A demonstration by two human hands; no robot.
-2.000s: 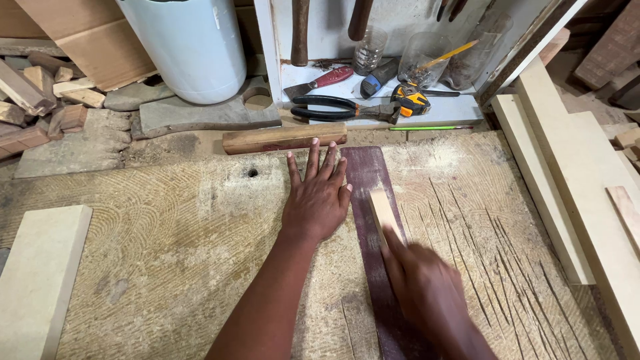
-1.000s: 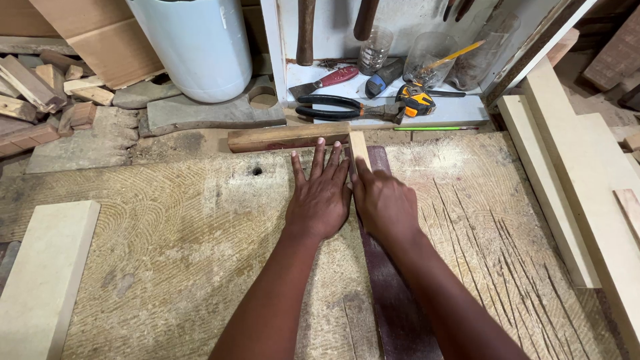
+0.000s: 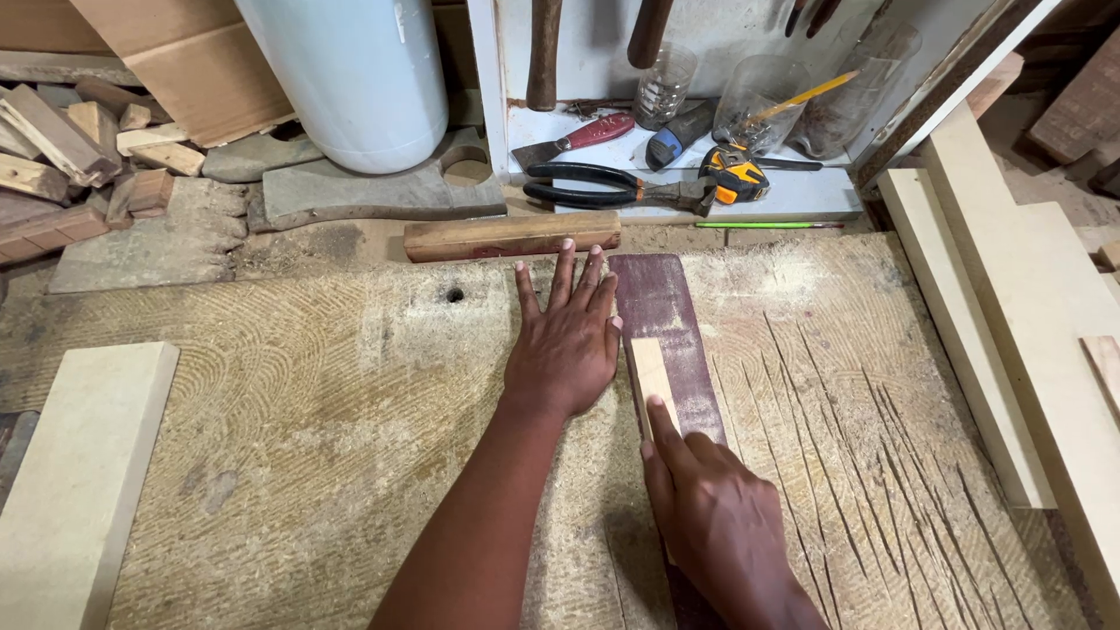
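Observation:
A long strip of dark red sandpaper (image 3: 661,297), dusted with pale powder, lies on a worn wooden bench top (image 3: 332,437). My right hand (image 3: 722,507) grips a small pale wood strip (image 3: 652,367) lying lengthwise on the sandpaper; its far end shows beyond my index finger, and the rest is under the hand. Palm down with fingers spread, my left hand (image 3: 567,341) presses at the sandpaper's left edge and holds nothing. Just beyond its fingertips a brown wood block (image 3: 512,236) lies across the bench's far edge.
A pale board (image 3: 83,472) lies at the left, and longer pale boards (image 3: 1024,262) at the right. Behind are end-cutting pliers (image 3: 612,188), a tape measure (image 3: 735,173), a red-handled scraper (image 3: 586,136), a green pencil-like stick (image 3: 770,225) and a large pale container (image 3: 350,79). Offcuts (image 3: 61,149) fill the back left.
Since one second ago my right hand and the wood strip have moved back toward me along the sandpaper, from its far end. My left hand has stayed in about the same place.

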